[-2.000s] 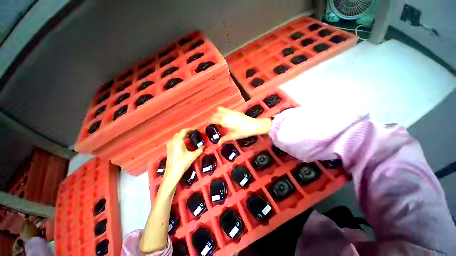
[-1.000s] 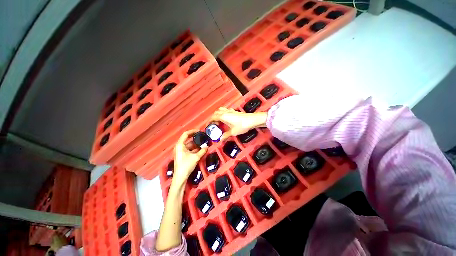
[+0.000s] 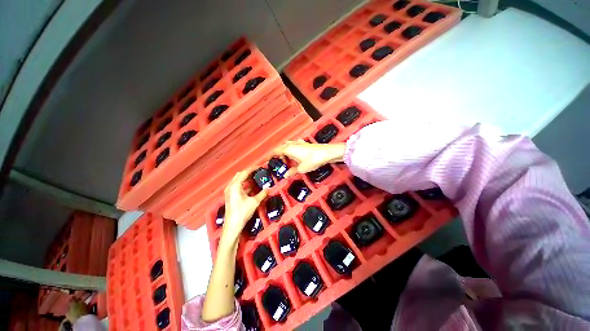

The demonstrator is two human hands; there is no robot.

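My left hand (image 3: 239, 198) holds a black watch body (image 3: 262, 178) by its edges, its screen lit with small coloured graphics. My right hand (image 3: 303, 156) holds another watch body (image 3: 278, 167) beside it, its screen showing small light marks. Both are held side by side above the rear part of the orange-red work tray (image 3: 382, 254). Most visible pockets hold black watches. Those at the front left lie face up with small white marks. Several to the right, such as one watch back (image 3: 368, 230), lie face down with a round ring. My right sleeve hides part of the tray.
A thick stack of orange-red trays (image 3: 213, 152) stands behind the work tray, its top one filled. Another tray (image 3: 336, 48) with watches lies at the rear right on the white bench (image 3: 491, 77). A left side tray (image 3: 132, 271) holds several watches. Another person's hand (image 3: 76, 309) shows at lower left.
The right-hand watch screen went from dark to near-white and now shows dark with small marks. The left-hand screen went from dark to lit graphics. The view has shifted since two seconds ago.
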